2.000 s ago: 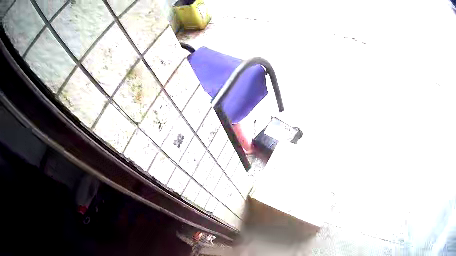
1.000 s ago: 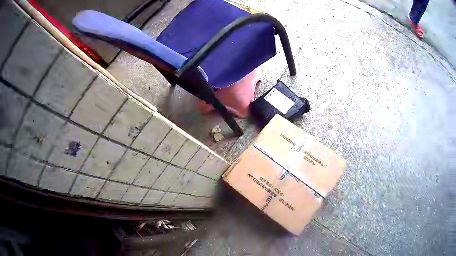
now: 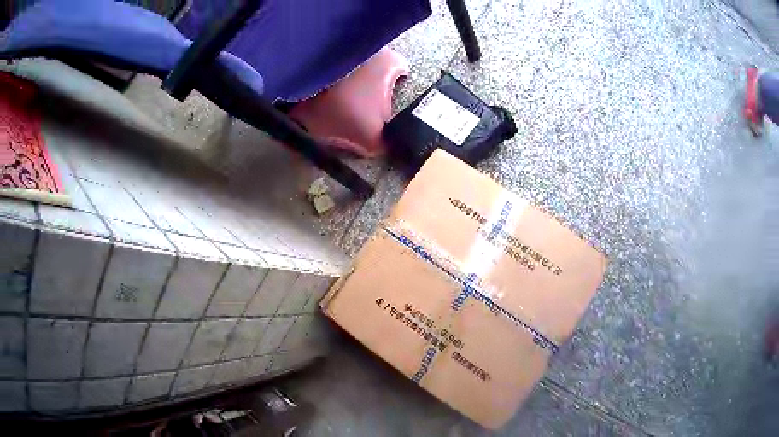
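No hand of mine shows in the view. A large brown carton (image 3: pixel 470 290) lies on the speckled floor, just right of a tiled wall corner. Printed tape crosses its top, with dark lettering on both sides. Behind it lies a black plastic parcel (image 3: pixel 457 124) with a white label (image 3: pixel 445 118). Its near edge is beside the carton's far corner; I cannot tell if they touch. A pink bag or cloth (image 3: pixel 354 107) sits left of the black parcel, under a chair.
A purple-blue chair (image 3: pixel 299 43) with dark legs stands at the upper left. A low white tiled wall (image 3: pixel 171 299) runs along the left, with a red printed sheet (image 3: pixel 26 141) on it. A person's foot in a red shoe (image 3: pixel 752 101) is at the right edge.
The view has moved closer to the carton, which shows larger. The chair has shifted up and left in view. The red sheet shows more fully, and the foot at the right appears lower and larger.
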